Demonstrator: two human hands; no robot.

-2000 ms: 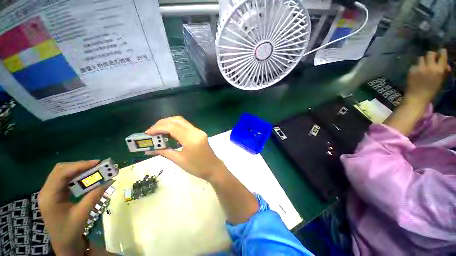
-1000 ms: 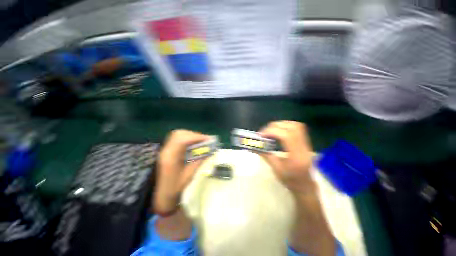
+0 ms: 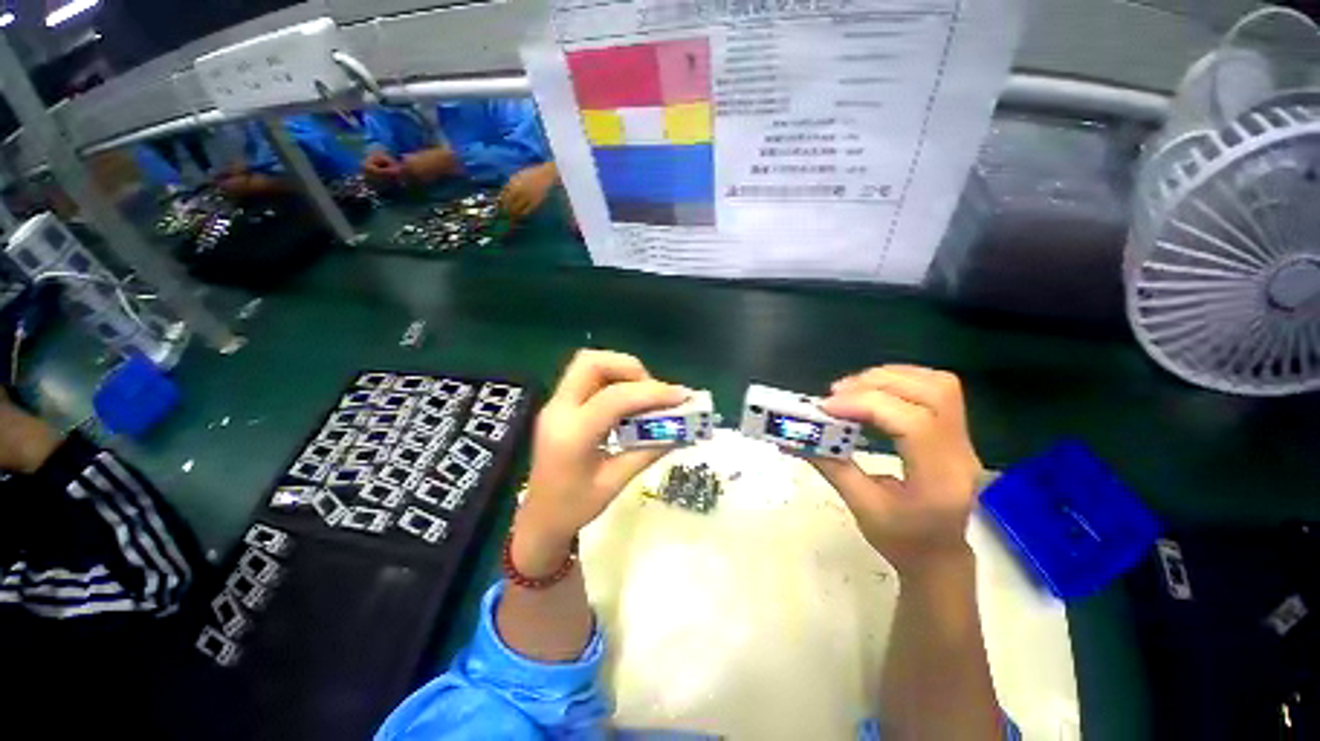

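Note:
My left hand [image 3: 586, 449] holds a grey-white camera unit [image 3: 667, 421] between thumb and fingers, its small screen lit bluish. My right hand [image 3: 915, 456] holds a second camera unit [image 3: 799, 424], also with a bluish lit screen. The two units are raised side by side with a small gap, above the far end of the cream work mat [image 3: 724, 623]. A small pile of green and silver circuit boards [image 3: 692, 488] lies on the mat below them. The test chart [image 3: 789, 145] hangs upright beyond the units.
A black tray [image 3: 348, 579] with rows of pale-framed units is at left. A blue parts bin [image 3: 1071, 518] is right of the mat. A white fan [image 3: 1245, 232] stands at far right. A striped sleeve [image 3: 102, 536] is at left. Other workers' hands and blue sleeves show beyond the bench.
The view has swung left, so the chart is ahead and the tray shows. The units are now side by side, and their screens have turned from yellow to bluish.

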